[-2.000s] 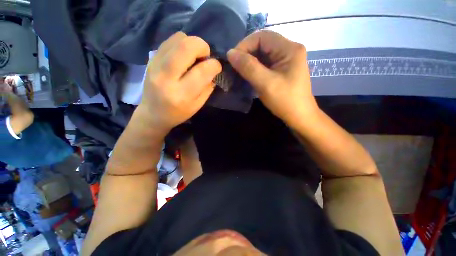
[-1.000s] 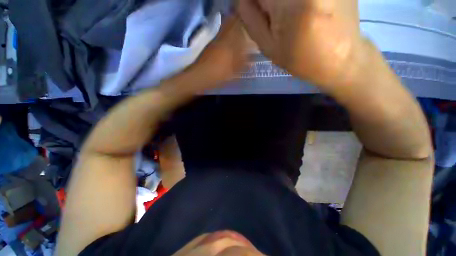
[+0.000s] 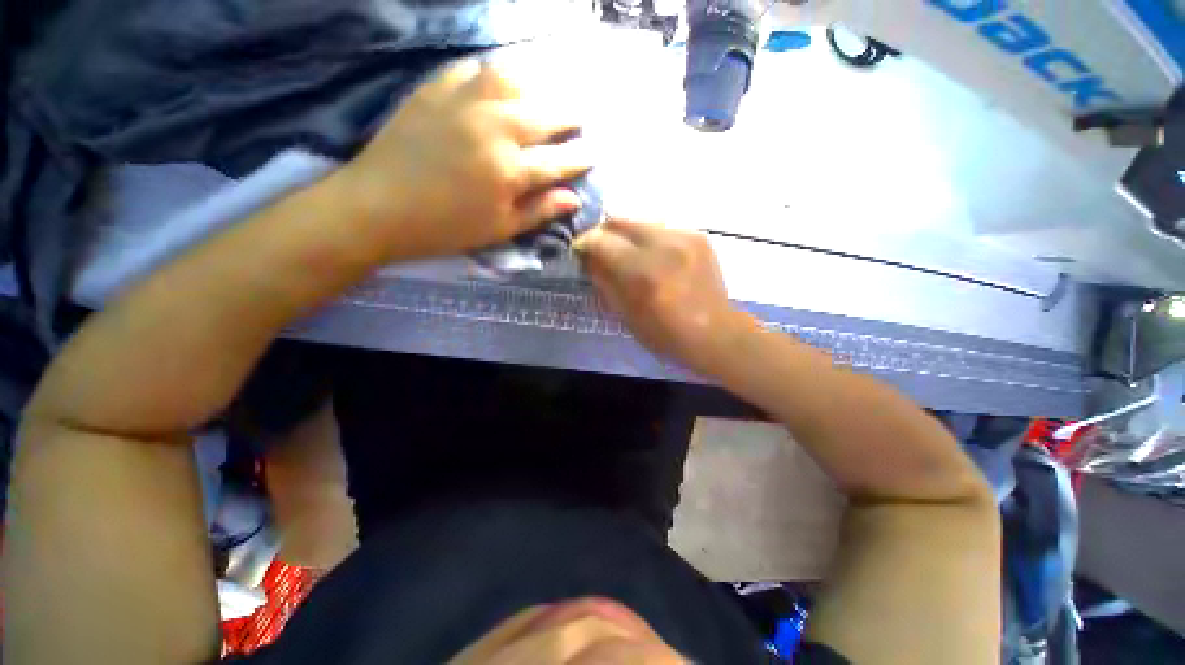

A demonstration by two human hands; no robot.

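Dark grey fabric (image 3: pixel 247 85) lies heaped on the table at the upper left. A pale panel (image 3: pixel 169 214) shows under my left forearm. My left hand (image 3: pixel 474 163) is palm down, with its fingers closed on the bunched edge of the fabric near the table's front. My right hand (image 3: pixel 656 279) pinches the same small dark grey bunch (image 3: pixel 556 234) from the right, close to the left fingertips. The exact grip of the fingertips is partly hidden.
The white sewing machine head (image 3: pixel 1040 65) with blue lettering is at the upper right. A blue-grey cylinder (image 3: pixel 719 78) hangs beyond my hands. Black scissor handles (image 3: pixel 860 50) lie under the machine arm. A printed ruler (image 3: pixel 832 344) runs along the table's front edge. A red basket (image 3: pixel 280 611) is below left.
The view has shifted, bringing the machine head and cylinder into the picture. My hands, raised and blurred a second ago, are now low over the table edge at the fabric bunch.
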